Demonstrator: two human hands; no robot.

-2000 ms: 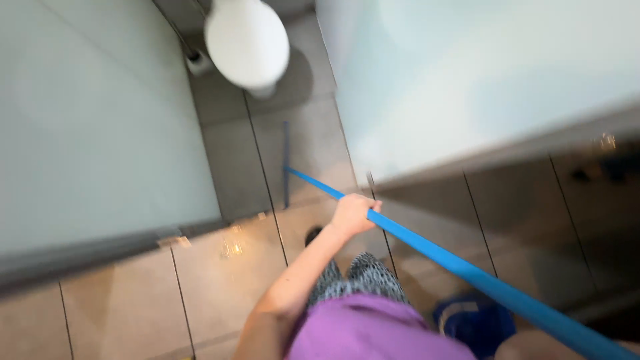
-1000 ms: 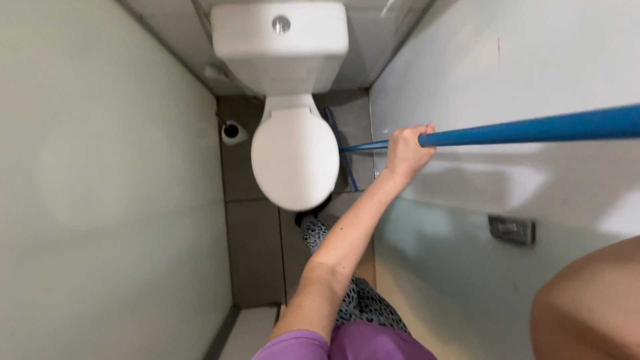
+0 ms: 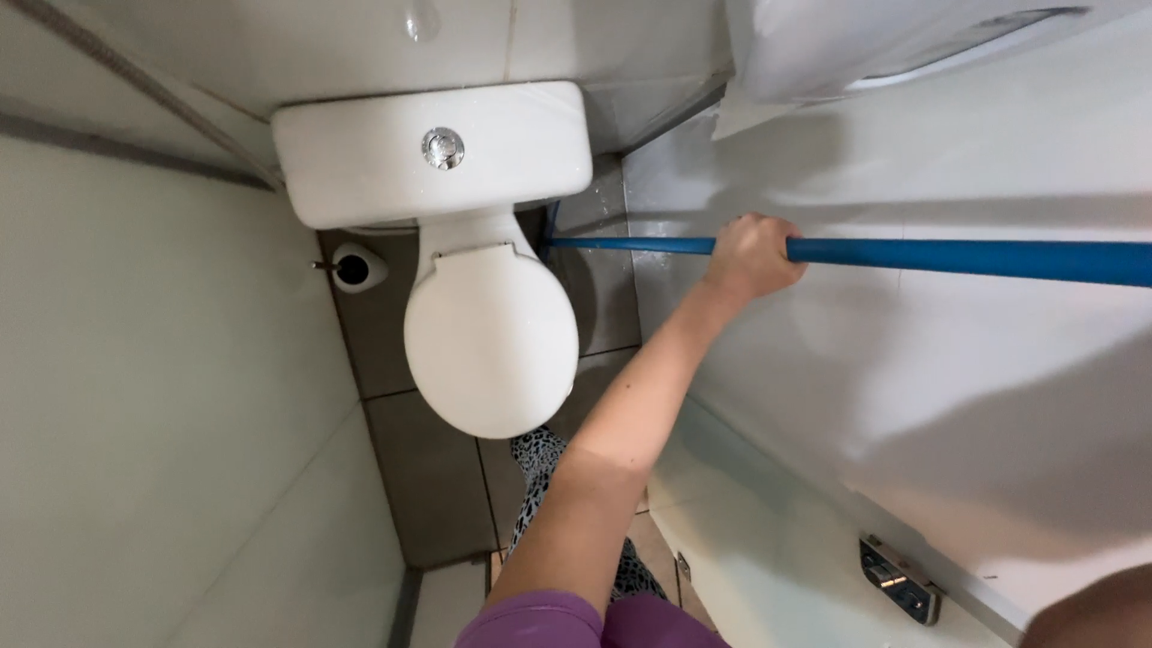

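My left hand (image 3: 756, 255) is closed around a blue pole (image 3: 954, 261) that crosses the right side of the head view almost level. The pole's far end runs down to the floor beside the toilet, where a blue head (image 3: 552, 220) shows only in part behind the tank and bowl. Just left of my hand stands a white toilet with its lid (image 3: 490, 342) down and a round chrome flush button (image 3: 443, 148) on the tank. My right hand is outside the frame; only a bit of skin shows at the lower right corner.
A white toilet brush holder (image 3: 358, 267) stands on the floor left of the toilet. Pale partition walls (image 3: 162, 378) close in on both sides. A door latch (image 3: 900, 580) sits at the lower right, and a white dispenser (image 3: 837, 54) hangs at the upper right.
The view has moved from outside the cubicle to over the toilet. The blue head was on open floor before the toilet two seconds ago and is now beside and partly behind it.
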